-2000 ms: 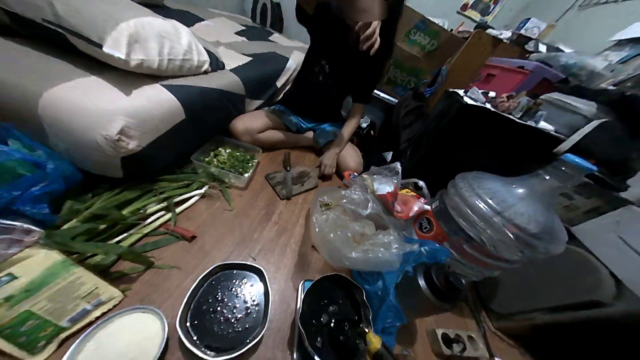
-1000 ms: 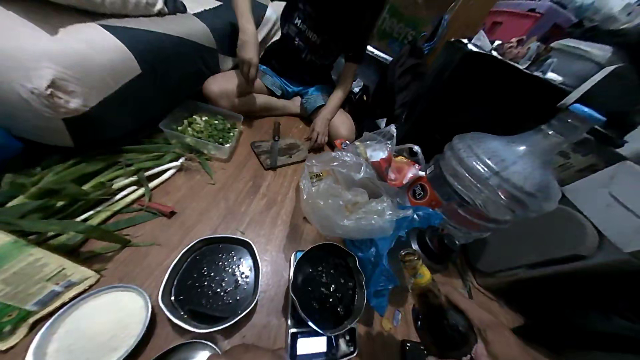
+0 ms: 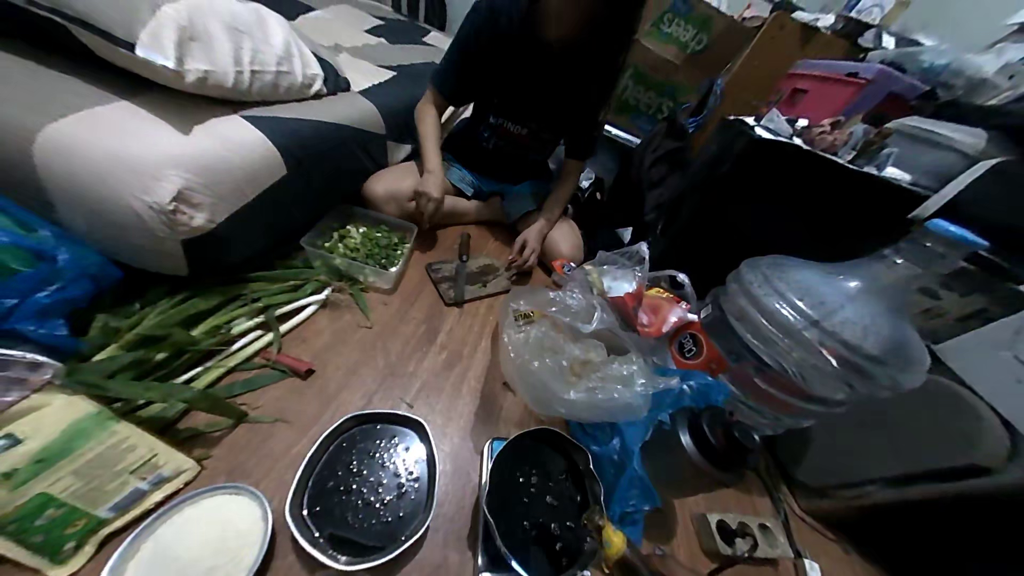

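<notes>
Neither of my hands shows. A glass bottle's neck with yellow foil [image 3: 612,544] leans over the right rim of a pan of dark liquid [image 3: 540,500]; the rest of the bottle is cut off below. The pan rests on a scale [image 3: 485,512]. To its left, a metal tray of dark liquid [image 3: 362,490] has bubbles on it. A dish of pale powder [image 3: 196,538] lies at the bottom left. Across the floor a person sits cross-legged, one hand [image 3: 528,246] beside a cutting board [image 3: 488,280] with a knife [image 3: 462,268] on it.
Spring onions [image 3: 232,344] and a green-yellow packet [image 3: 88,480] lie left, near a plastic box of chopped greens [image 3: 360,246]. Clear plastic bags [image 3: 568,360], a blue bag [image 3: 628,448], a large water bottle [image 3: 816,328] and a power strip [image 3: 744,536] are at right.
One second ago the bottle was right of the pan with my right hand at it; now its neck is over the rim. The seated person's raised hand has come down from the face since two seconds ago.
</notes>
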